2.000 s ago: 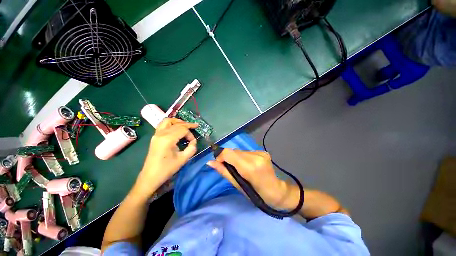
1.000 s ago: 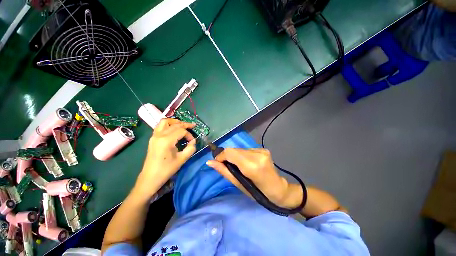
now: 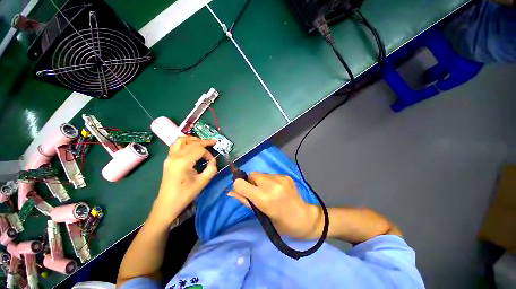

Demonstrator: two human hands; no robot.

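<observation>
A pink hair dryer body (image 3: 165, 130) lies on the green bench, its pale handle shell (image 3: 199, 111) pointing up and right. A green circuit board (image 3: 214, 137) lies beside the handle, joined by a thin red wire. My left hand (image 3: 186, 169) is bent over the body's lower end, fingertips at the board's near edge. A fine solder wire (image 3: 137, 101) runs past the fan to this hand; its end between the fingers is hard to see. My right hand (image 3: 277, 200) holds the black soldering iron (image 3: 264, 222), its tip close to the board's lower end; contact is unclear.
A black fume fan (image 3: 96, 59) stands at upper left. Several pink units (image 3: 125, 162) with boards and wires lie at left. A black box (image 3: 322, 12) with cords is at the top, a blue stool (image 3: 433, 70) and a person's clothed part at right.
The view has shifted slightly, moving the bench items left. My right hand and the iron have moved a little left and down, and the cord loop has changed shape. The left hand keeps its pose.
</observation>
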